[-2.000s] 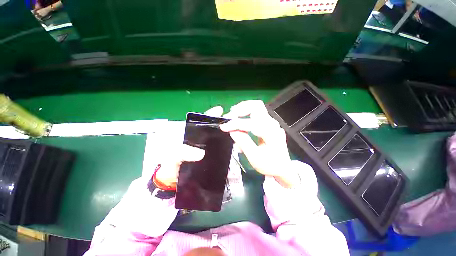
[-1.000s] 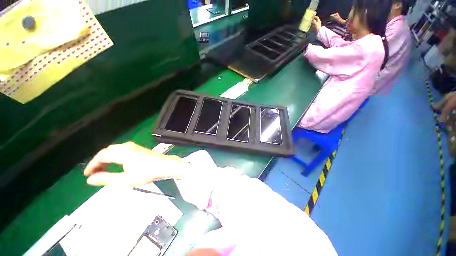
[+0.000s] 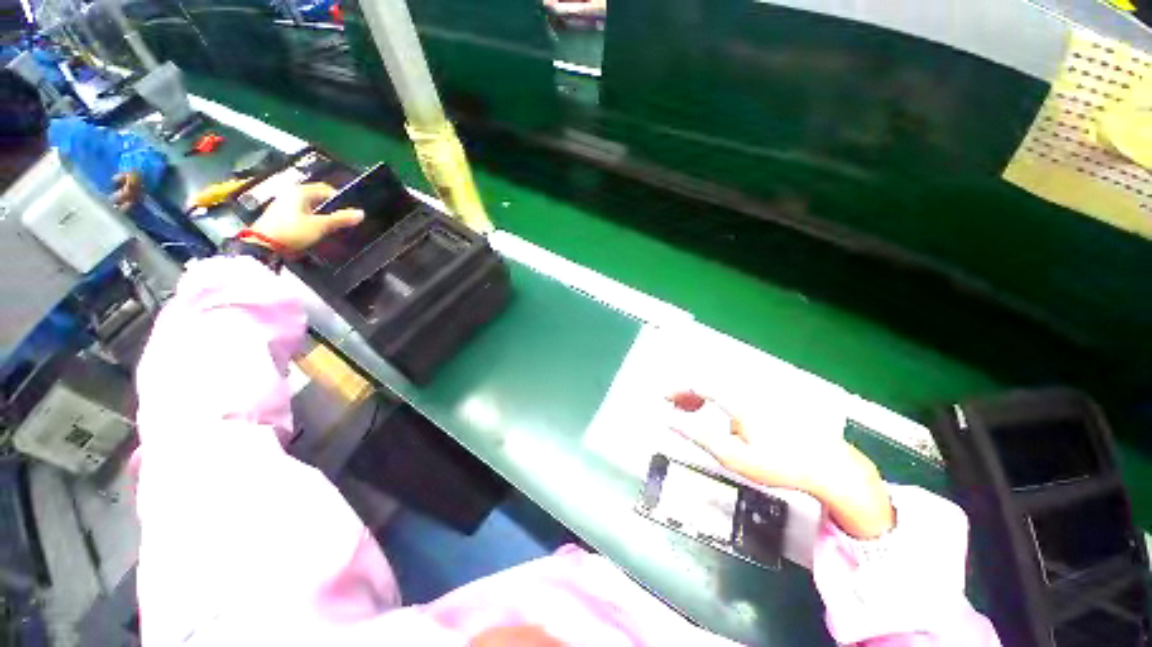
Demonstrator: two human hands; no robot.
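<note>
My left hand [image 3: 301, 224], at the upper left, grips a black phone slab [image 3: 369, 200], held tilted over the thick black stacked trays [image 3: 445, 314]. My right hand [image 3: 790, 458] is low over the white paper work sheet [image 3: 628, 394], beside an open-backed phone unit [image 3: 708, 508]. That phone lies with its pale battery and dark camera end facing up. The right fingers are overexposed, and a small dark red patch shows at their tips. Whether they hold anything is unclear.
A black foam tray [image 3: 970, 445] with phones in its pockets stands at the right. A yellow-wrapped post [image 3: 445, 171] rises behind the stacked trays. A dark green partition [image 3: 809, 139] runs behind the bench. A person in blue [image 3: 108, 149] is at the far left.
The view has swung from right to left. My left hand, unseen one second ago, now shows with a phone at the stacked trays. My right hand is now lower, beside the open-backed phone.
</note>
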